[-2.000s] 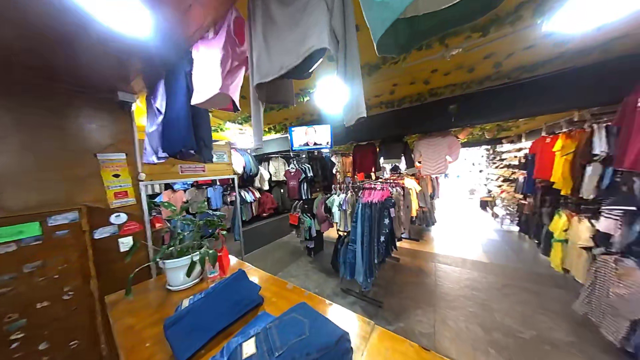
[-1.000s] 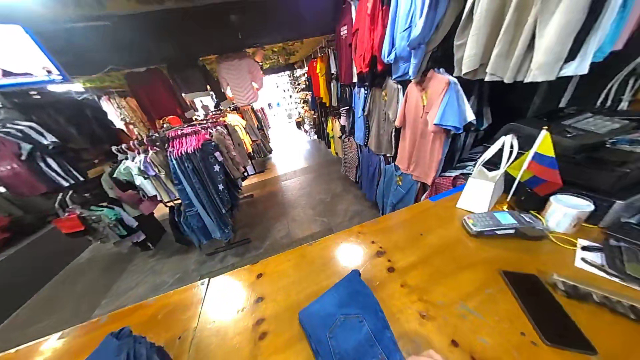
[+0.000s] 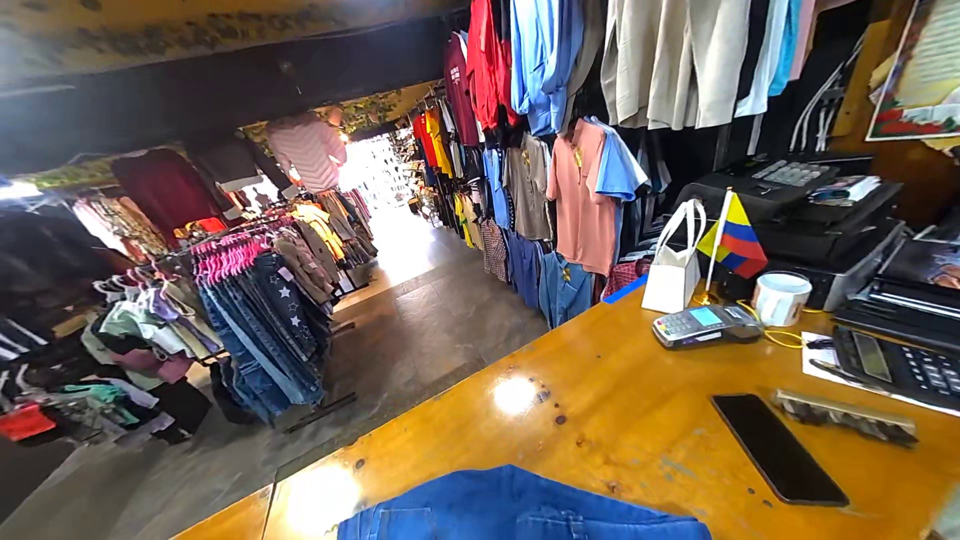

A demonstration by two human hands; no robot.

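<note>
Blue denim jeans lie on the wooden counter at the bottom edge of the head view, spread wide with two pockets showing; their lower part is cut off by the frame. Neither my left hand nor my right hand is in view, so what they hold or touch cannot be seen. To the right of the jeans lies a black smartphone, with a patterned narrow case-like object beside it.
A card terminal, a white paper bag, a small flag and a white mug stand along the counter's far right part. A desk calculator is at the right edge. Clothes racks stand beyond the counter.
The jeans, narrow and folded one second ago, now lie spread wider. The bit of a hand seen beside them then is out of view. The view has swung right since two seconds ago.
</note>
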